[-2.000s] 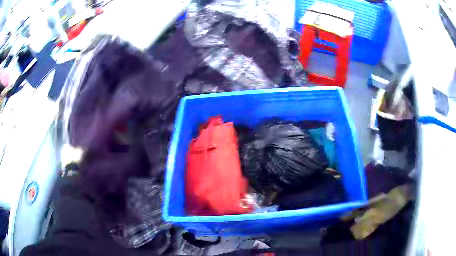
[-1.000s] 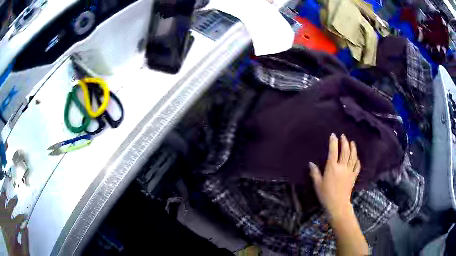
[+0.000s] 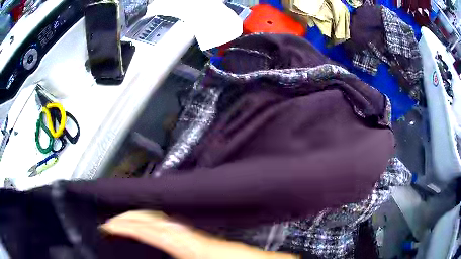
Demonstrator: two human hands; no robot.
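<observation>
A plum-lined jacket [image 3: 283,136], lining side up, spreads across the middle. Its grey-white plaid edge runs along the top and left of the lining, and more plaid shows at lower right. A blurred plum and dark part of it reaches to the lower left, over the near end of the white table. My right hand [image 3: 141,227] is blurred at the bottom, lying against this cloth and pointing left. Its fingertips are unclear, so I cannot tell if it grips. My left hand is not in view.
On the white sewing table [image 3: 108,129] lie yellow- and green-handled scissors [image 3: 54,126], small snips [image 3: 44,165] and a dark phone-like object [image 3: 103,43]. A red-orange piece [image 3: 273,21], beige cloth [image 3: 323,17] and another plaid-plum garment [image 3: 389,40] lie beyond the jacket.
The jacket is now spread wider, its cloth drawn left over the table's near end. My right hand has moved from the lining at right to the lower left. The view has shifted.
</observation>
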